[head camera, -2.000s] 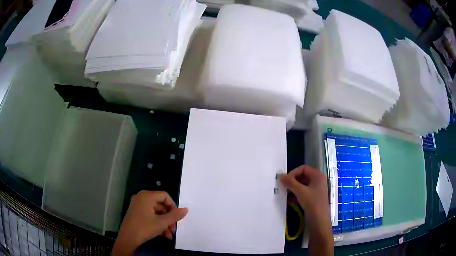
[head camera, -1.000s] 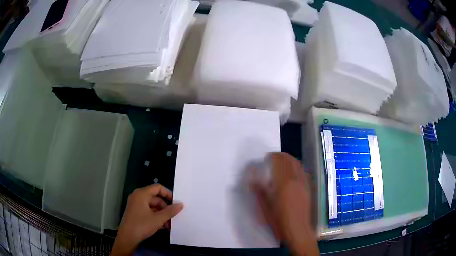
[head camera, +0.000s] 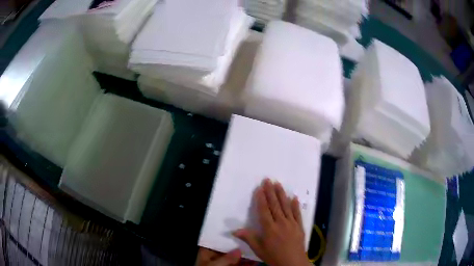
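Observation:
A plain white sheet lies in the middle, tilted in view, with tiny dark marks near its right edge. My right hand lies on its lower right part, fingers spread and palm down. My left hand is at the sheet's lower left edge, cut off by the bottom of the frame. Its fingertips are partly under or behind the sheet edge, and I cannot tell if they grip it.
A grey-green stack stands at left, beside shiny glass. Tall white stacks stand behind. Blue cells lie on pale green sheets at right. A yellow loop handle shows beside the sheet. Small scraps dot the dark mat.
The view has turned and shifted. My right hand has moved from the sheet's right edge to lie flat on it. My left hand has moved to the lower left corner.

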